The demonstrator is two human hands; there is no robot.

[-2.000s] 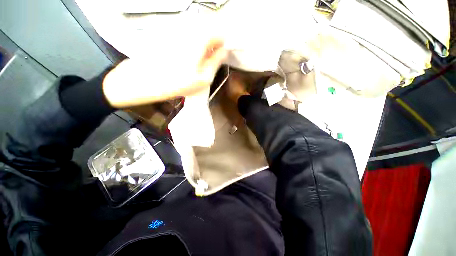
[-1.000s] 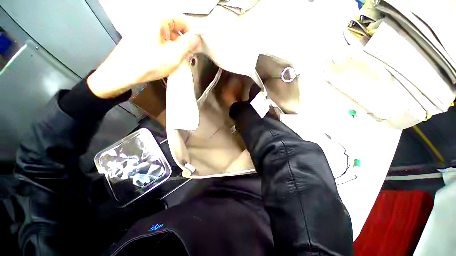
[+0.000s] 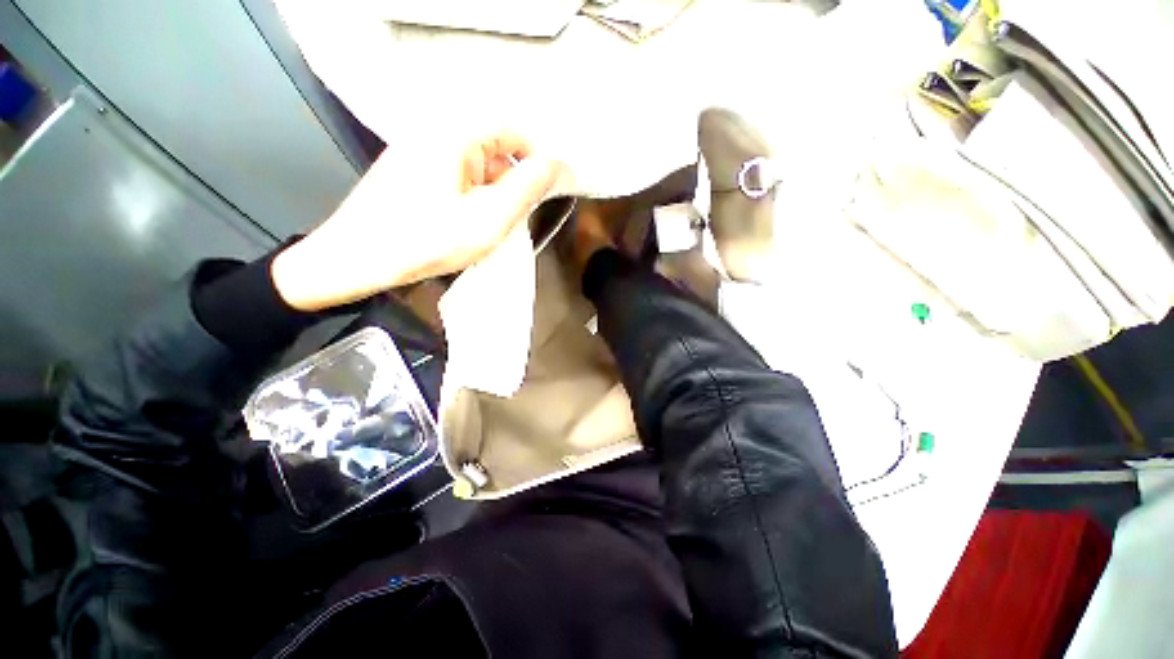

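Observation:
A beige bag body (image 3: 547, 406) lies open on my lap and the table edge, its mouth towards me. My left hand (image 3: 496, 200), bright and overexposed, pinches the bag's upper edge, with a thin light thing at its fingertips. My right hand (image 3: 591, 234) is inside the bag, mostly hidden in shadow; its fingers are out of sight, so what it holds cannot be told. A white tag (image 3: 679, 228) hangs at the bag's right edge. A round metal ring (image 3: 756, 178) shows on a beige panel beside it.
A clear tub of silvery parts (image 3: 341, 425) is low at left. Stacked bag bodies (image 3: 1017, 219) are at the far right. A dark cord (image 3: 897, 409) and green pieces (image 3: 926, 442) lie on the white table. A red ribbed surface (image 3: 1017, 586) is at lower right, a grey cabinet (image 3: 142, 206) at left.
My left hand, first blurred over the bag, went up and left with the edge, then came down and right. The bag's opening is now narrower around my right hand, which stays inside.

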